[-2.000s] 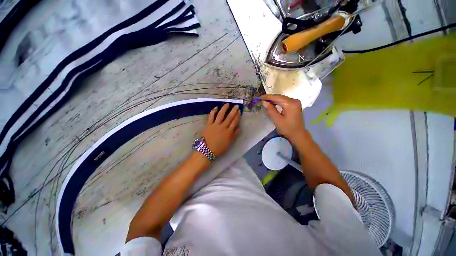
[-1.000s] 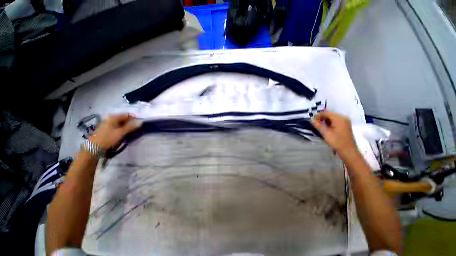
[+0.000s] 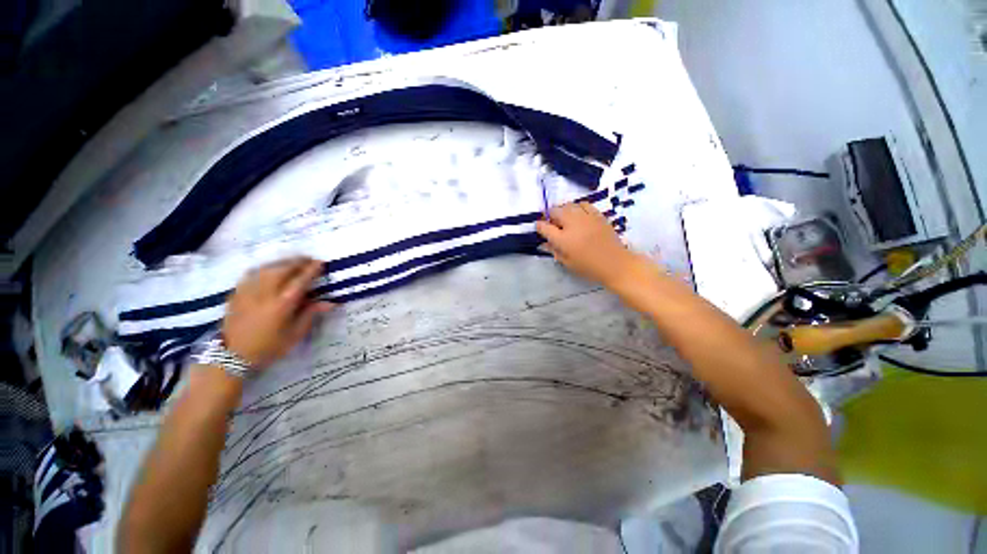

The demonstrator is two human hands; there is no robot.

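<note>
The stack of navy-and-white striped waistbands [image 3: 433,254] lies across the table, with staggered right ends. My left hand [image 3: 271,312] is over its left part, blurred, fingers spread; whether it grips a strip is unclear. My right hand [image 3: 584,240] is at the right part, fingers closed around a thin violet marking pen [image 3: 547,199] that points up. Beyond the stack lies a curved dark navy waistband pile [image 3: 244,162] with a tiny label; its right end is split into two separate bands.
The steam iron [image 3: 839,338] with its orange-yellow handle is at the right, beside a pale iron rest [image 3: 727,254]. A small grey-white and black scrap bundle [image 3: 114,368] is at the stack's left end. Dark guide lines mark the near table cover [image 3: 465,444]. A blue crate [image 3: 325,33] is beyond.
The view has shifted. My hands have moved inward from the striped stack's two ends. The far navy pile now shows a split right end. The single band seen near me earlier is gone from there.
</note>
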